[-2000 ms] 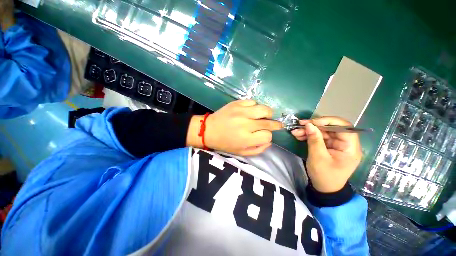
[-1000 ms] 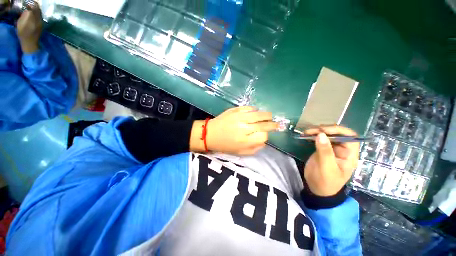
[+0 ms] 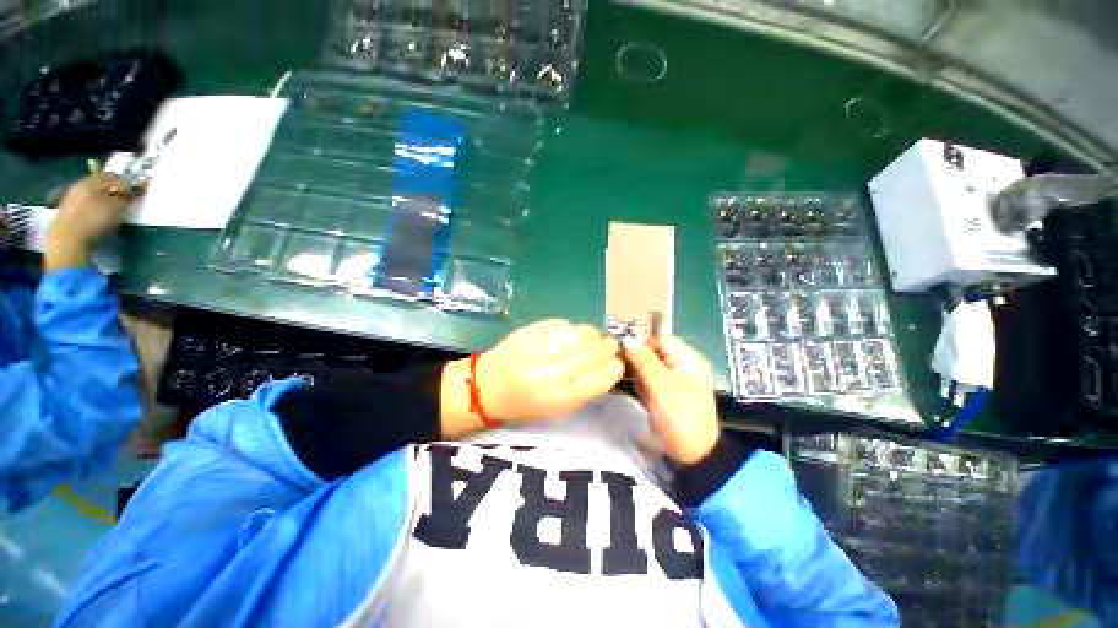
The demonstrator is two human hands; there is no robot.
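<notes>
My left hand, with a red cord at the wrist, pinches a small silvery part at its fingertips. My right hand meets it from the right, its fingertips at the part. A short dark piece of the tweezers shows at the right fingers; most of it is hidden or blurred. A beige adhesive pad sheet lies flat just beyond my hands. The right-hand blister tray has dark parts in its back rows and shinier pockets in front.
A large clear tray with a blue film strip lies left. Filled blister trays are at the back. A white box stands right, beside a crumpled white item. Black parts trays sit below the bench edge. Another worker's hand is far left.
The view has swung and widened, showing the white box and the back trays. My hands still meet at the small part; the tweezers, earlier long and level across my right fingers, now show only briefly.
</notes>
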